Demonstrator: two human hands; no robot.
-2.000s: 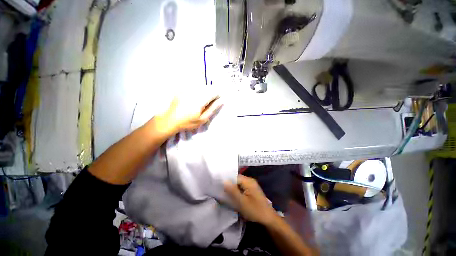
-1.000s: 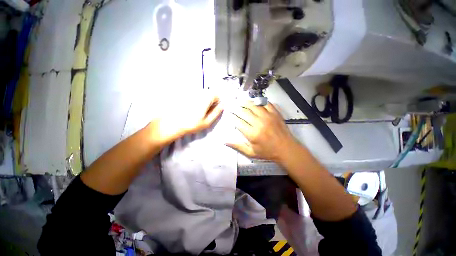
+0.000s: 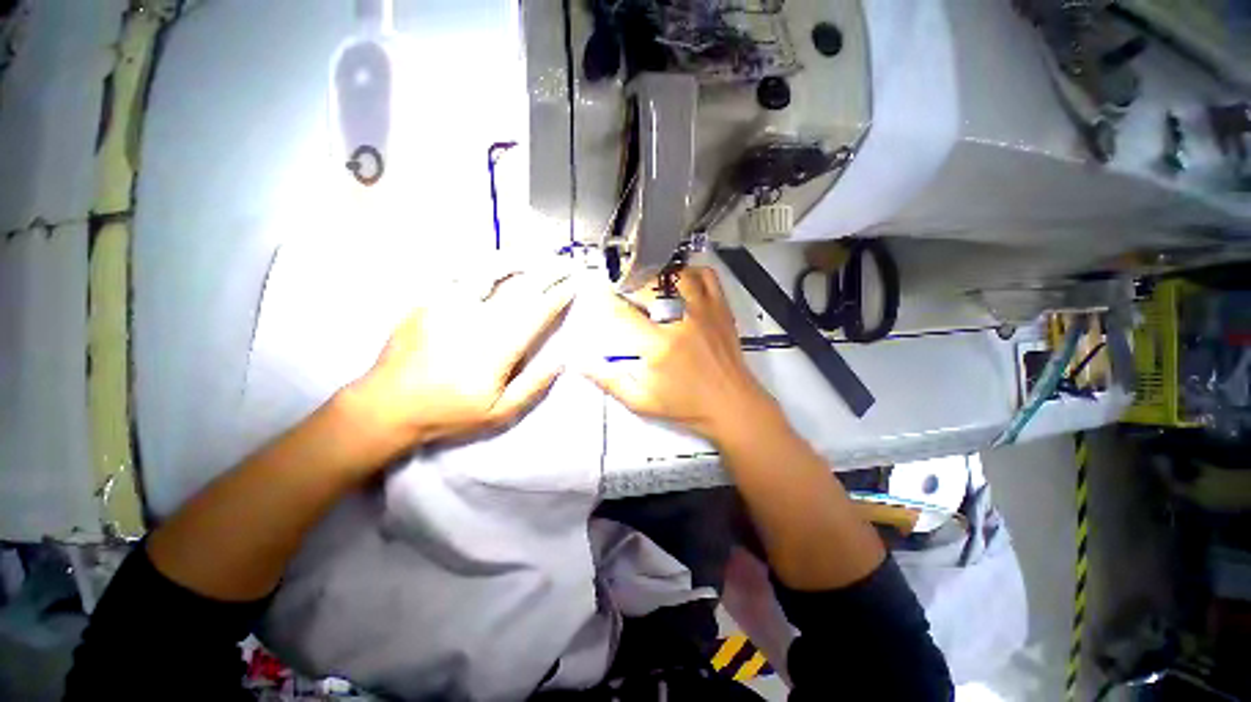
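Observation:
A pale grey garment piece (image 3: pixel 508 535) runs from the needle area of the sewing machine (image 3: pixel 727 124) over the table's front edge and hangs down in folds toward the lap. My left hand (image 3: pixel 446 364) lies on the fabric left of the needle, fingers pointing to the presser foot. My right hand (image 3: pixel 679 357) lies on it just below and right of the needle, its fingers partly behind the machine parts. Both hands are on the fabric at the feed point. The lamp glare washes out the fabric there, so fingertips and fabric edge are hard to tell.
A dark flat strip (image 3: pixel 809 343) and black-handled scissors (image 3: pixel 867 291) lie right of my right hand. A white table (image 3: pixel 206 316) has yellow tape at left. A side bin at lower right holds a white roll (image 3: pixel 922 483). A small tray (image 3: pixel 1077 364) sits at the table's right end.
My right hand came up from the hanging fabric to the needle area. My left hand stayed on the fabric near the needle. The view has shifted, so the machine appears further left.

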